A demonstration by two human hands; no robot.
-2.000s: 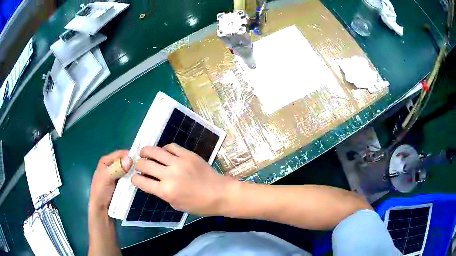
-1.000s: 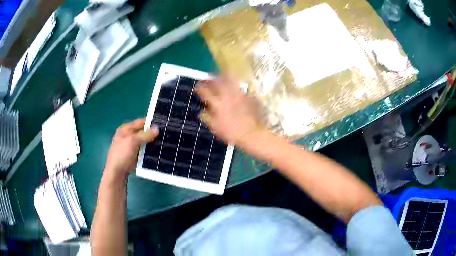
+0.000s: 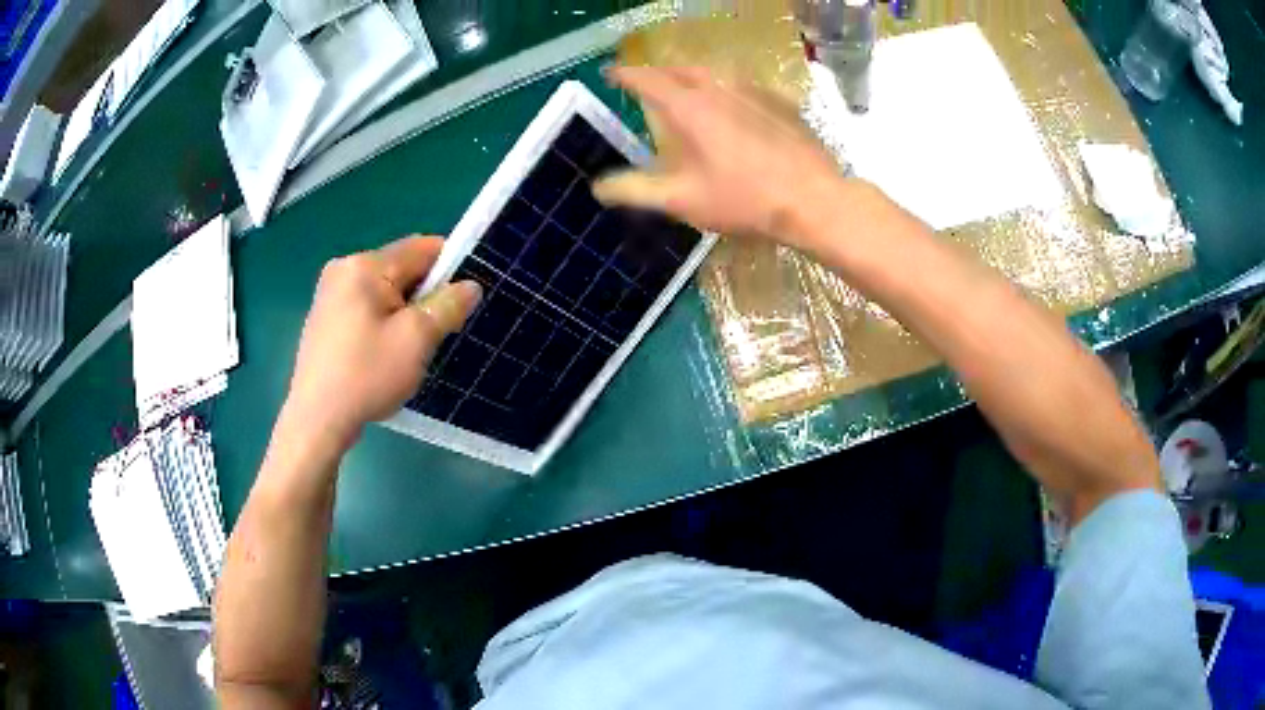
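Observation:
A solar panel (image 3: 555, 278) with dark cells, pale grid lines and a white border is tilted over the green bench, face up. My left hand (image 3: 375, 326) grips its left edge, thumb on the cells and fingers behind; the thumb has a tan wrap. My right hand (image 3: 715, 153) is raised at the panel's upper right, fingers spread, slightly blurred; it appears to hold nothing. Whether a back shell is under the panel is hard to tell.
The brown work board (image 3: 791, 347) bears a white sheet (image 3: 957, 132) and the glue gun nozzle (image 3: 856, 90). A panel stack (image 3: 153, 520) lies at left, shells (image 3: 278, 111) at upper left. A crumpled white piece (image 3: 1131, 187) lies on the board.
The panel, earlier offset on a white piece, now appears as one bordered plate, turned and tilted. My right hand has left the cells and moved up and right. The view has shifted.

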